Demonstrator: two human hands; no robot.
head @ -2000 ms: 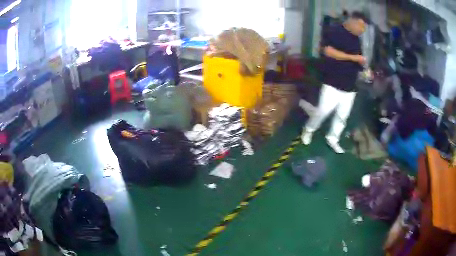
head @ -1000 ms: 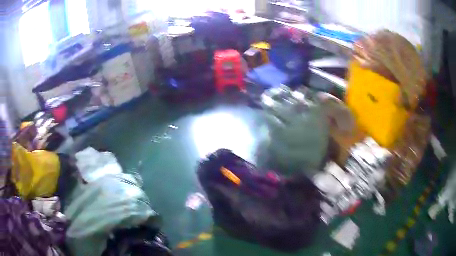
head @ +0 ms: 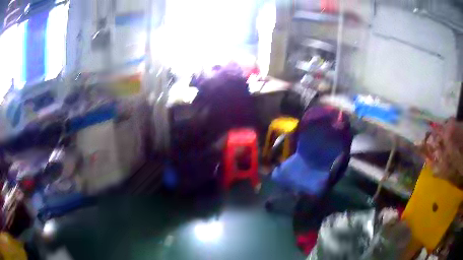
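Observation:
Neither of my hands is in the picture. The view is blurred. A red stool [head: 241, 158] stands on the green floor near the middle. Behind it, a dark purple cloth heap [head: 226, 99] lies on and hangs over a table under the bright window. A yellow stool [head: 282, 137] stands to the right of the red one. A chair with a blue seat [head: 303, 175] and dark cloth over its back is right of the stools.
A grey-green sack [head: 342, 236] and a yellow bin [head: 435, 205] stand at the lower right. A table with a blue tray [head: 376, 109] runs along the right wall. Blurred heaps and a pale box [head: 99, 155] are at the left. Green floor [head: 243, 231] shows in front.
The view has swung left and moved closer to the window and stools. The person seen earlier and the black bag are out of the picture. The yellow bin now sits at the right edge.

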